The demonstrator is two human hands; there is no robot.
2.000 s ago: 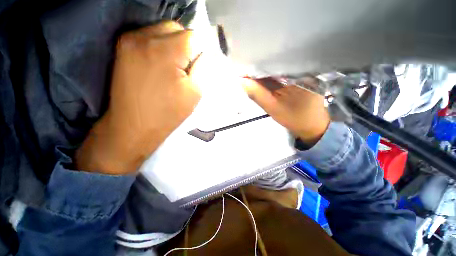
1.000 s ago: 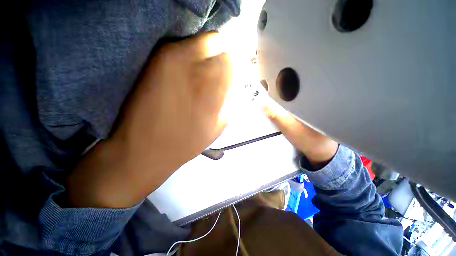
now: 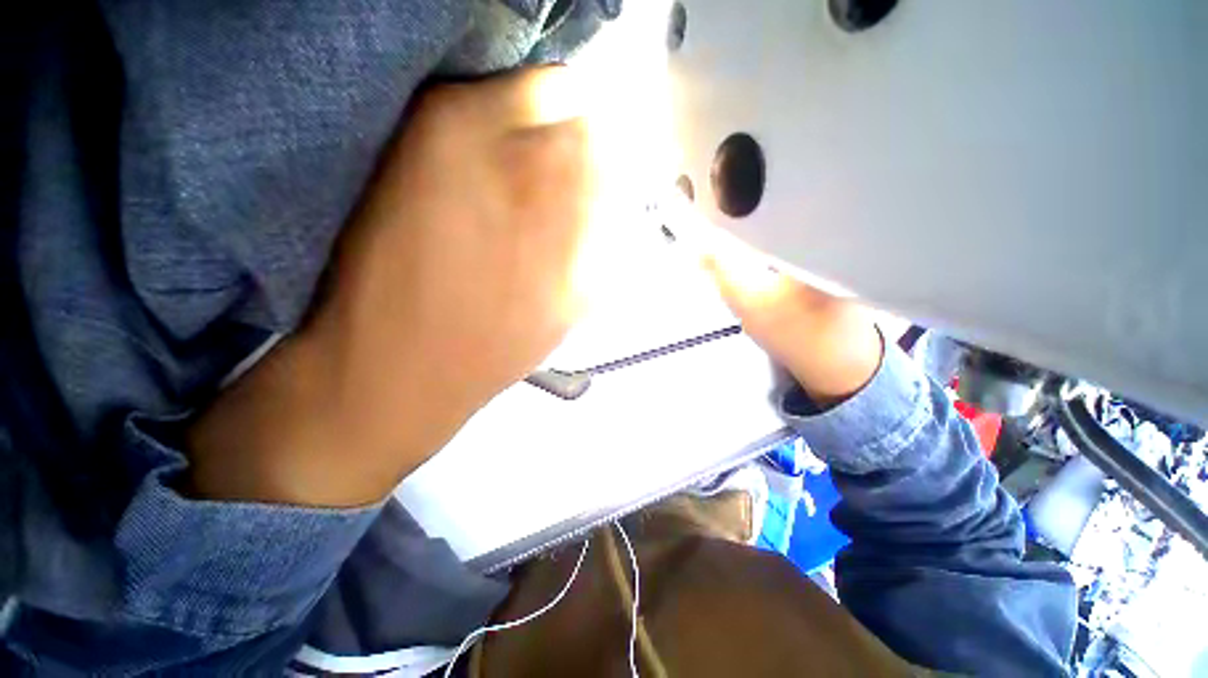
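Observation:
A dark grey garment [image 3: 252, 146] lies in a large heap at the upper left, beside and under my left hand [image 3: 424, 265]. My left hand's fingertips are lost in bright glare, so its grip cannot be told. My right hand [image 3: 808, 325] reaches in beneath the white sewing machine head [image 3: 967, 172]. Its fingers are washed out by the glare and partly hidden by the head. Small dark metal parts show in the glare between the hands. The white machine bed [image 3: 583, 450] lies below them.
A long dark line with a bent end [image 3: 563, 383] crosses the bed. A white earphone cable [image 3: 633, 596] hangs down the brown top. A blue bin [image 3: 817, 523] stands below the right sleeve. A red item [image 3: 980, 431], a dark bar and scattered white material are at the lower right.
Since two seconds ago the view has shifted and the machine head fills more of the upper right. Since one second ago, the hands sit slightly higher in view, with little other change.

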